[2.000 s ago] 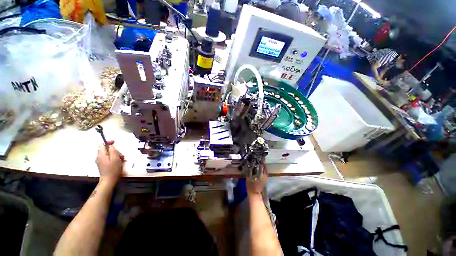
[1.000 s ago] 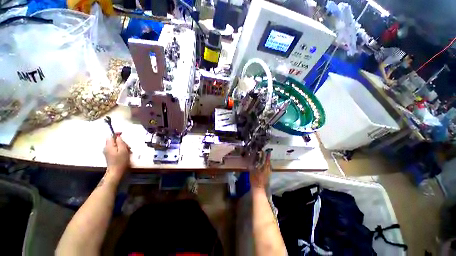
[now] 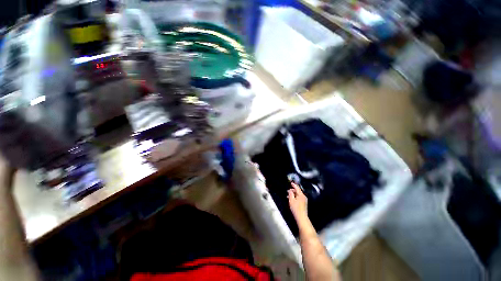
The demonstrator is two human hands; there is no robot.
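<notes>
The picture is blurred by motion. Dark navy garments (image 3: 340, 170) with a white drawstring lie heaped in the white bin (image 3: 384, 197). My right hand (image 3: 297, 200) reaches over the heap, its fingertips at the lower end of the white drawstring; whether the fingers grip it is not clear. A blurred skin-toned strip, perhaps my left forearm, runs down the left edge of the picture. My left hand itself does not show.
The blurred sewing machine head (image 3: 33, 137), button feeding mechanism (image 3: 181, 104) and green bowl feeder (image 3: 214, 55) stand on the pale table (image 3: 123, 167) at the left. Another white bin (image 3: 291, 46) stands behind. A grey-white container or cover (image 3: 423, 230) lies at lower right.
The view has swung right. My right hand has left the feeding mechanism and moved to the garments in the bin. My left hand and its dark tool have gone out of view.
</notes>
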